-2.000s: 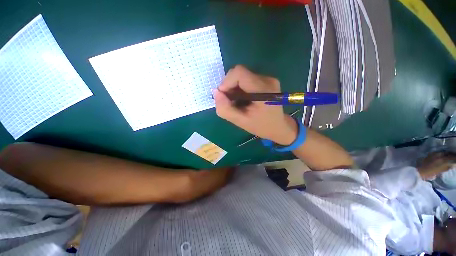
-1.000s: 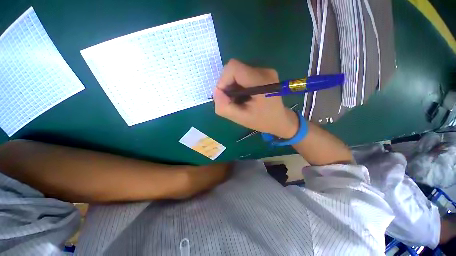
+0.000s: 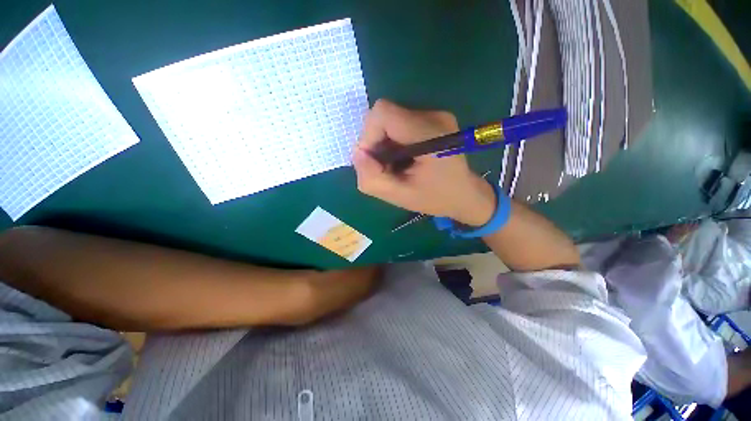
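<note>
A white sheet with a fine square grid (image 3: pixel 263 111) lies on the green bench. My right hand (image 3: pixel 416 160) holds a ballpoint pen (image 3: pixel 490 133) with a dark barrel, gold band and blue cap. The fingertips are at the sheet's lower right corner; the pen tip is hidden by them. A blue band (image 3: pixel 501 215) is around my right wrist. My left forearm lies along the bench edge, and my left hand (image 3: pixel 354 292) is dark and blurred against my body, its fingers not made out.
Another gridded sheet (image 3: pixel 58 115) lies at the left. A small white and orange card (image 3: pixel 334 234) lies near my body. A thin metallic tool (image 3: pixel 408 222) is by my right wrist. Grey-brown strips with white edges (image 3: pixel 580 90) lie at the right. A person in a smock (image 3: pixel 667 321) is at the lower right.
The pen's blue end has tilted upward in the picture. The view has shifted slightly, and the red edge at the top is out of view. The person at the right has moved.
</note>
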